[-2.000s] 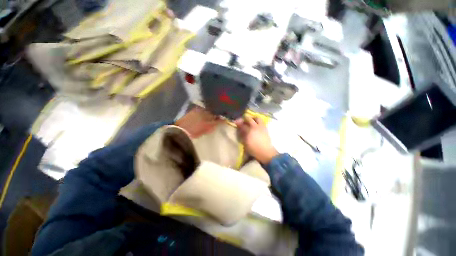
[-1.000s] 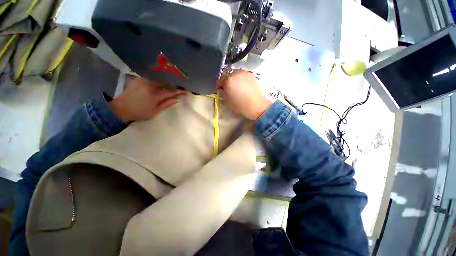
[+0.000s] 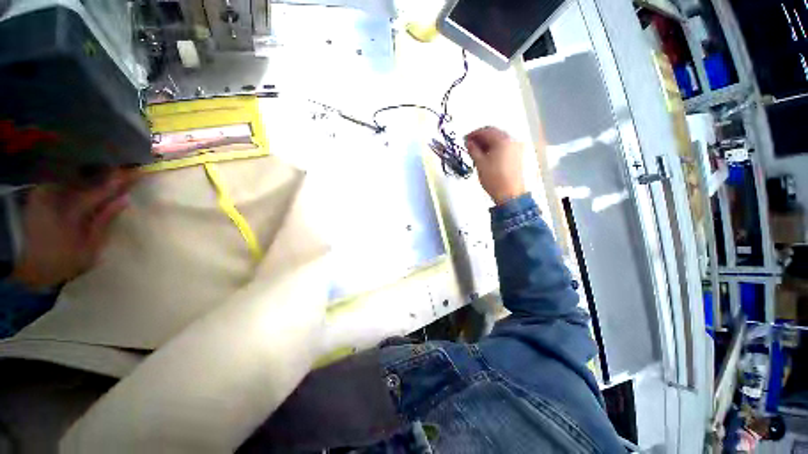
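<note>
The beige workpiece (image 3: 177,257) lies across the table's left part and my lap. A yellow bound seam (image 3: 232,211) runs down it from the yellow clamp frame (image 3: 259,124), which has an open window and lies under the machine side. The dark machine head (image 3: 66,97) fills the upper left. My left hand (image 3: 71,217) is blurred on the cloth below the machine head; its grip is unclear. My right hand (image 3: 498,164) is away from the cloth, over the right of the table beside the black cable bundle (image 3: 450,155), with fingers curled; whether it holds anything is hidden.
A tablet-like control screen (image 3: 503,22) stands at the table's top right, with a yellow round object (image 3: 423,31) beside it. A thin dark cable runs across the white table (image 3: 354,177). A grey metal frame (image 3: 651,177) and shelves with blue items stand at the far right.
My right hand has left the cloth at the machine head and moved right to the cables. The view has swung right, and the yellow clamp frame now shows.
</note>
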